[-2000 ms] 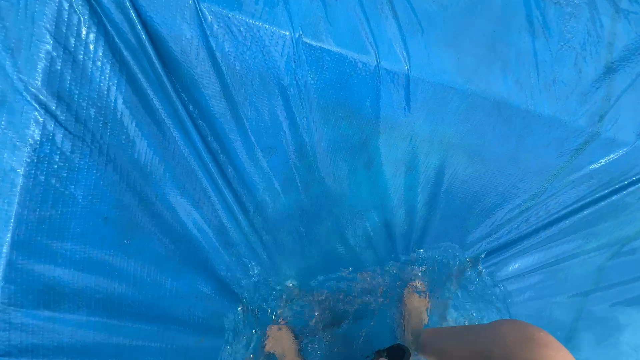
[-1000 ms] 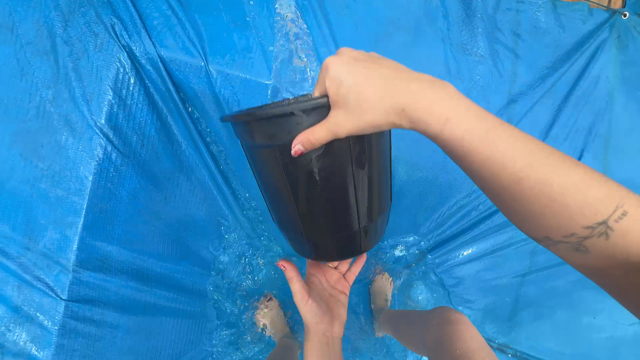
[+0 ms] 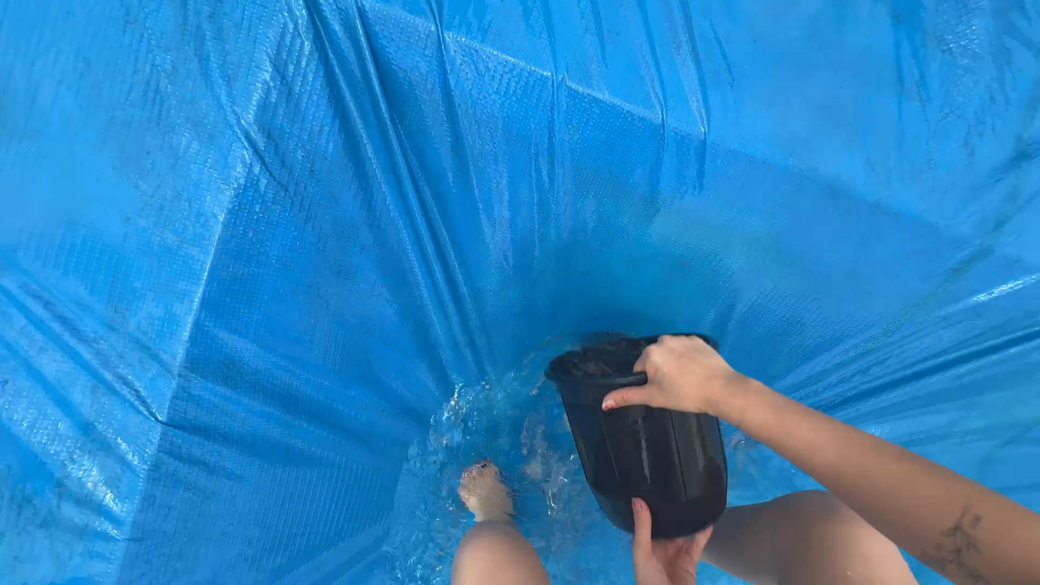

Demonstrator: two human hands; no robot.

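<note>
A black plastic bucket [image 3: 650, 455] is tilted at the lower right of centre, its mouth facing up and away from me, with water at its rim. My right hand [image 3: 678, 378] grips that rim, thumb on the outside. Under the base, my left hand [image 3: 670, 552] supports the bucket with its thumb up along the side. Around the bucket and my feet lies a shallow pool of water [image 3: 463, 439] on a blue tarpaulin [image 3: 325, 244].
My bare foot [image 3: 485, 487] stands in the water left of the bucket, below my bent knee [image 3: 497, 556]. My other leg [image 3: 804, 536] is at the lower right, partly behind my forearm. Folds in the tarpaulin run toward the pool.
Two seconds ago no bucket was clearly visible. One second ago it was held higher, with water streaming beyond its rim; now it is lower, at the pool. The view has shifted too.
</note>
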